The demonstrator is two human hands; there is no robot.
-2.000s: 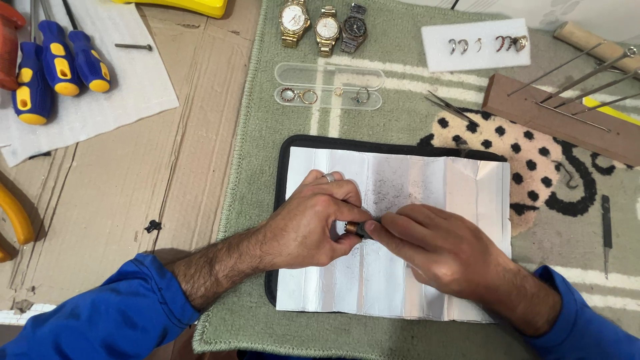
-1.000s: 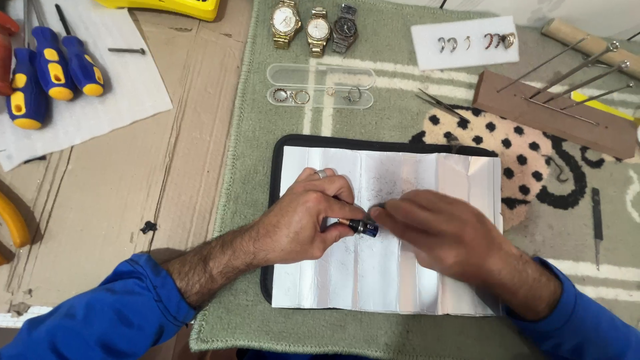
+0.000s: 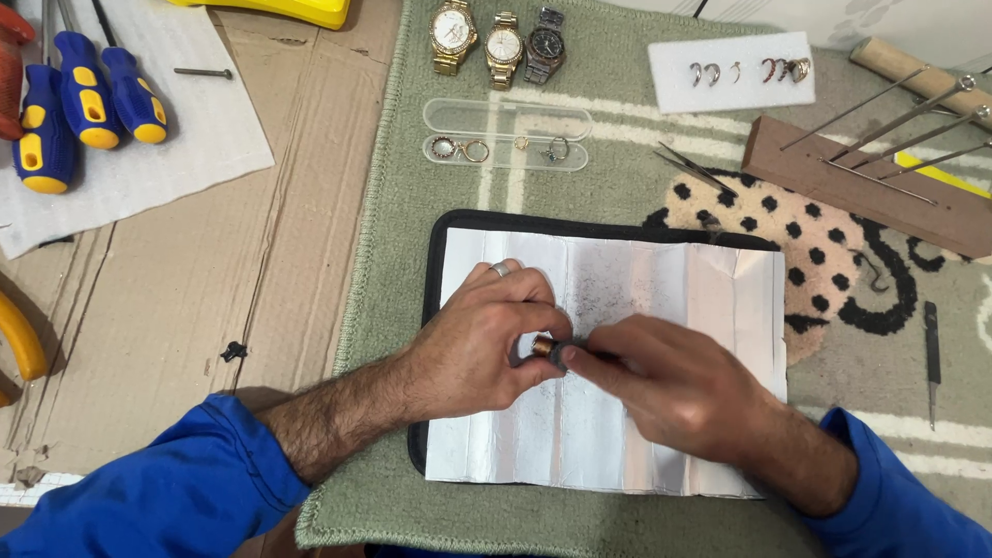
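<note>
Between thumb and forefinger, my left hand [image 3: 496, 341] grips a small cylindrical piece with a copper-coloured end [image 3: 544, 346]; what it is exactly I cannot tell. My right hand [image 3: 682, 380] meets it from the right, pinching a small dark grey piece [image 3: 559, 357] against its end. The fingers hide most of both. Under the hands lies a creased white sheet [image 3: 612, 457] on a black-edged pad [image 3: 439, 256], with dark specks scattered on its upper middle.
Beyond the pad lie watches [image 3: 504, 48], a clear plastic case [image 3: 508, 118] with rings, and a white foam block [image 3: 732, 93] with rings. Tweezers [image 3: 697, 169], a brown block [image 3: 860, 167] with thin metal tools and a small file [image 3: 932, 356] are right; screwdrivers [image 3: 89, 93] are left.
My right hand has come back against the piece in my left hand, after being slightly apart from it one second ago. The blue end visible then is now covered.
</note>
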